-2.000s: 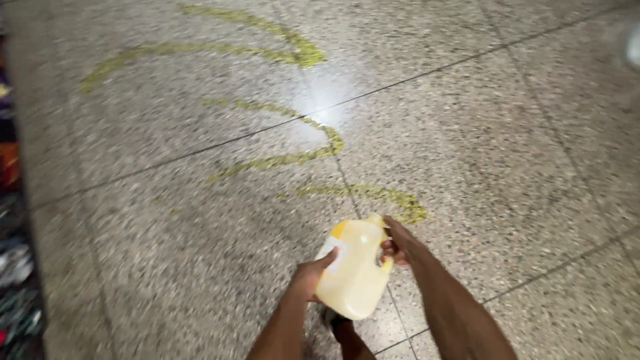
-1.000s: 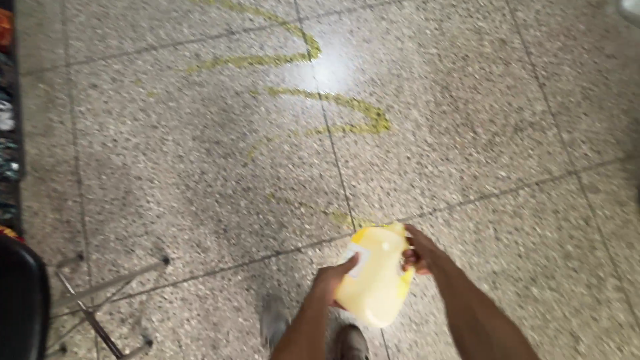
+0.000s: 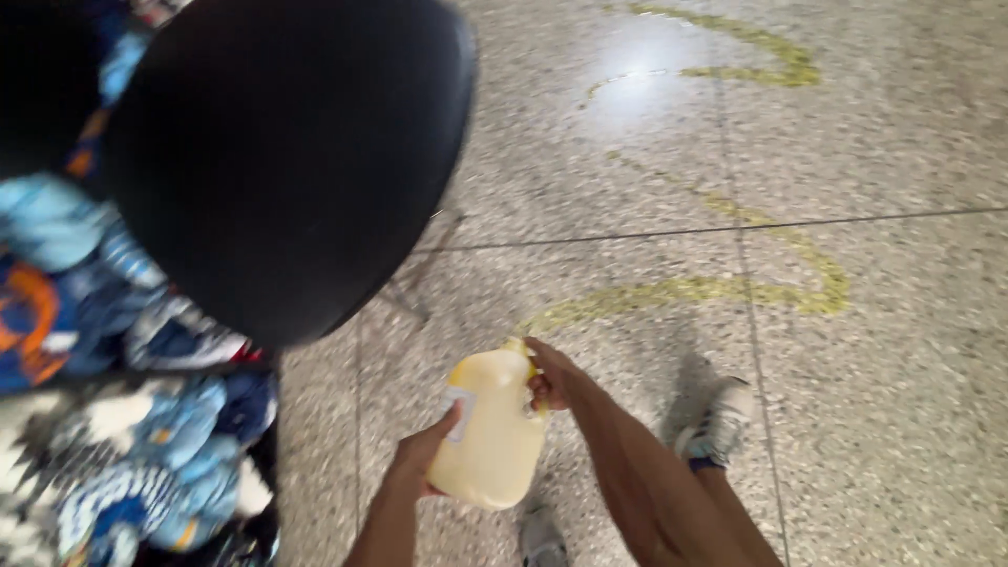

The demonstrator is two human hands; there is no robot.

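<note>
A pale yellow plastic jug (image 3: 500,441) is tilted with its mouth pointing away from me, held between both hands. My left hand (image 3: 425,453) supports its lower left side, the thumb lying by a white label. Around the handle at the upper right of the jug, my right hand (image 3: 551,374) is closed. Yellow liquid (image 3: 677,290) lies in a zigzag trail on the speckled floor (image 3: 906,378), and one end of the trail meets the jug's mouth.
A black chair (image 3: 299,157) fills the upper left, its metal legs blurred beneath. Shelves at the left hold many blue, white and orange fabric items (image 3: 181,457). My sneaker (image 3: 720,421) stands on the floor at the right, the other shoe (image 3: 542,539) below the jug.
The yellow trail has gained a new bend to the right and back to the jug. The view has shifted left, so the black chair and the shelves now show much more.
</note>
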